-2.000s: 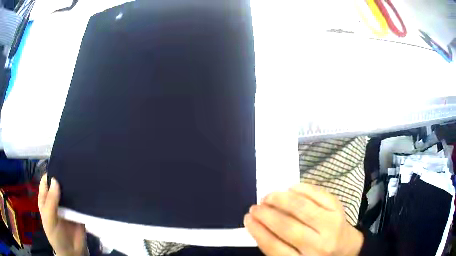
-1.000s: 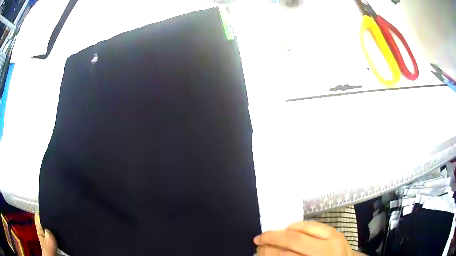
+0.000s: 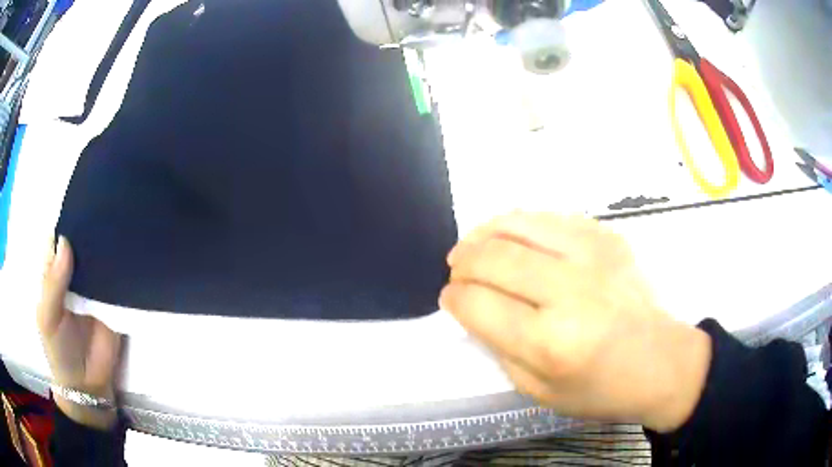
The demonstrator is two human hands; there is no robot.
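A black fabric panel (image 3: 265, 173) lies on the white table, its top right part beside the sewing machine head (image 3: 420, 18). A white fabric border (image 3: 274, 326) shows along its lower edge. A small green strip (image 3: 419, 93) is at the panel's right edge by the machine. My left hand (image 3: 78, 333) holds the panel's lower left corner, thumb on top, fingers partly hidden beneath. My right hand (image 3: 556, 306) pinches the lower right corner, its fingertips on the edge.
Scissors with yellow and red handles (image 3: 721, 128) lie right of the machine. Thread snips (image 3: 814, 168) are at the far right edge. A ruler-marked strip (image 3: 365, 436) runs along the table's curved front edge. A dark strip (image 3: 114, 59) lies at upper left.
The panel has moved forward toward the machine, and its lower edge now lies over the table. Both hands have moved forward with it. The machine head has come further into view.
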